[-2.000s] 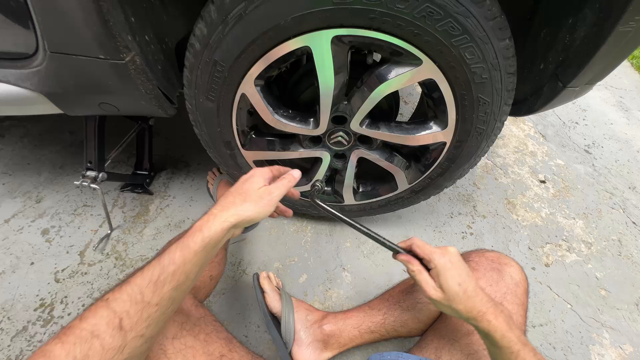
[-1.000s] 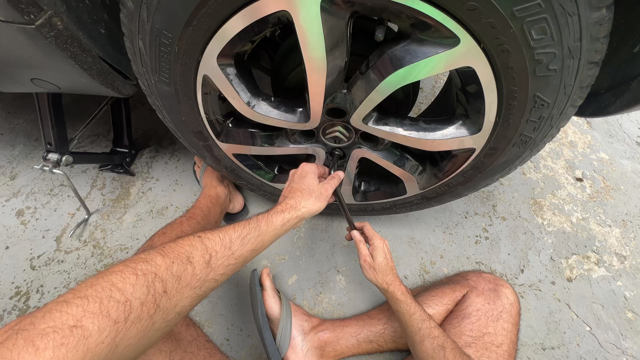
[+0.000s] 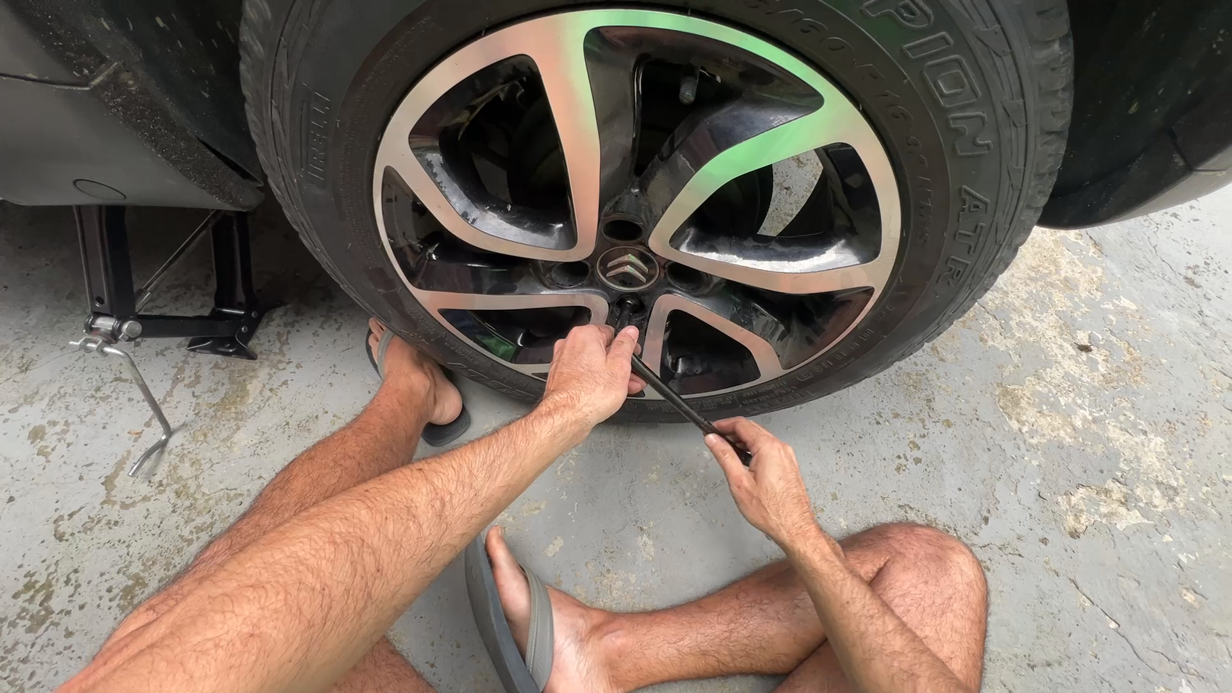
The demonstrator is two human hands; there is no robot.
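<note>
A black lug wrench (image 3: pixel 679 399) slants from the lower bolt hole of the alloy wheel (image 3: pixel 568 125) down to the right. My left hand (image 3: pixel 595 371) is closed around the wrench's upper end, just below the wheel's centre cap (image 3: pixel 628 269); its fingers hide part of the tool. Lower down, my right hand (image 3: pixel 762 474) grips the wrench's other end between thumb and fingers. The socket end meets the wheel at the lower bolt hole, but whether it is seated on a bolt is hard to tell. A black tire (image 3: pixel 972 183) surrounds the wheel.
A black scissor jack (image 3: pixel 178 322) stands under the car's sill (image 3: pixel 106 144) at left, its metal crank (image 3: pixel 144 390) hanging toward the concrete floor (image 3: pixel 1059 462). My legs and feet in flip-flops (image 3: pixel 500 616) are in front of the wheel, one foot close to the tire.
My left hand, beside the wrench two seconds ago, has closed on its upper end. My right hand still holds the lower end. The view has moved closer to the wheel.
</note>
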